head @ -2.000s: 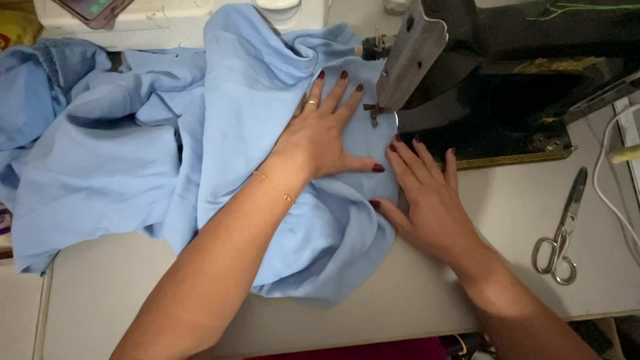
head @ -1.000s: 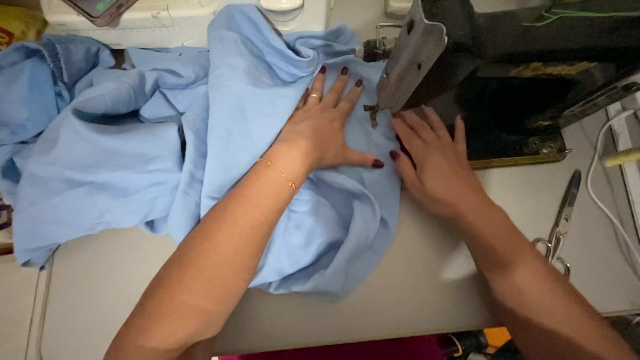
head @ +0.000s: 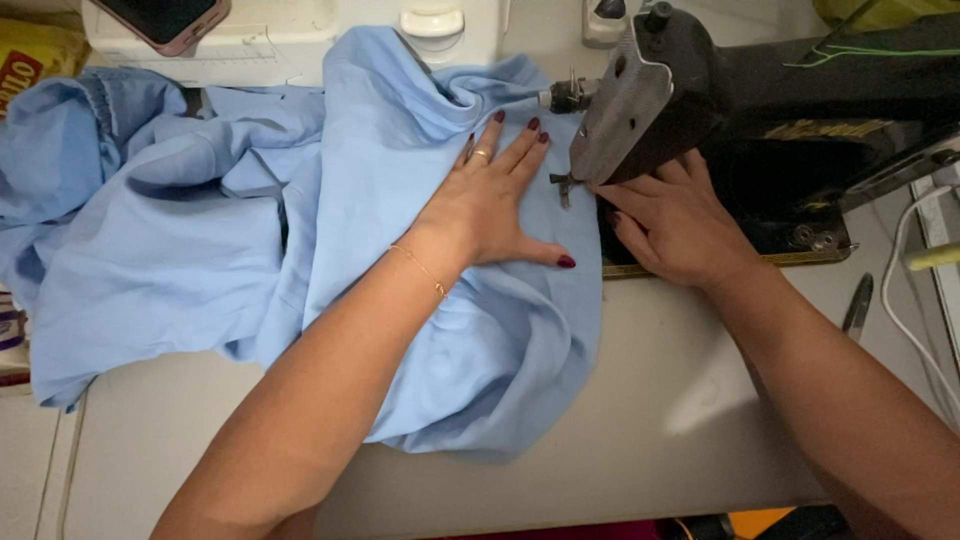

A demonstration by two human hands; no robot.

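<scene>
Light blue fabric (head: pixel 375 165) lies bunched and folded across the table, its right edge under the presser foot (head: pixel 564 193) of a black sewing machine (head: pixel 780 97). My left hand (head: pixel 495 195) rests flat on the cloth, fingers spread, left of the presser foot, with a ring and a thin bracelet on it. My right hand (head: pixel 671 217) is over the machine bed, just right of the foot, its index fingertip close to the fabric's edge. The far fingers of this hand are partly behind the machine head, and whether it pinches the cloth is hidden.
A phone (head: pixel 169 19) lies on a white machine (head: pixel 300 45) at the back left. Scissors, mostly hidden by my right forearm, show one blade (head: pixel 857 306) on the table (head: pixel 660 465). A white cable (head: pixel 892 277) runs down the right side. Green thread (head: pixel 862 52) crosses the black machine's arm.
My right hand has moved away from me along the fabric's edge, from in front of the presser foot to beside it. My left hand stays spread on the cloth.
</scene>
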